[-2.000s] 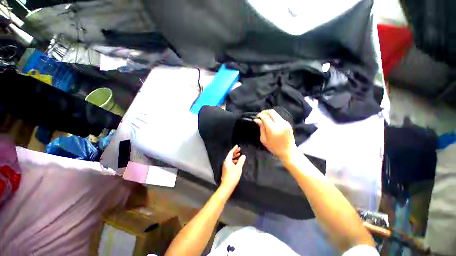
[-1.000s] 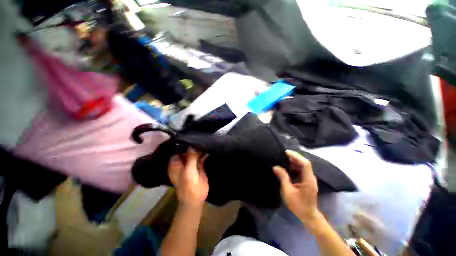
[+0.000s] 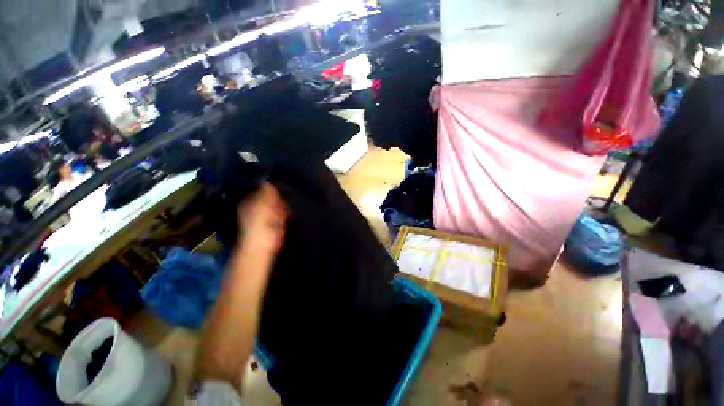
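Observation:
Black garments [image 3: 325, 262] hang in a dark mass left of centre. They reach down over a blue-rimmed basket or bin [image 3: 427, 333], whose inside is mostly hidden. My left hand [image 3: 263, 212] is raised against the upper part of the dark cloth. It is blurred, and its fingers merge with the cloth, so its grip is unclear. My right hand cannot be made out; a small skin-toned patch at the bottom edge may be part of it.
A taped cardboard box [image 3: 452, 270] stands on the floor before a pink cloth [image 3: 508, 174]. A white bucket [image 3: 119, 365] and blue plastic [image 3: 184, 285] are at lower left, by a long table [image 3: 95, 230]. The pressing table's corner [image 3: 691, 293] is at right.
The view has swung left, from the pressing table to hanging dark garments. Both hands held a black garment before; now only my left arm shows clearly, raised to the dark cloth.

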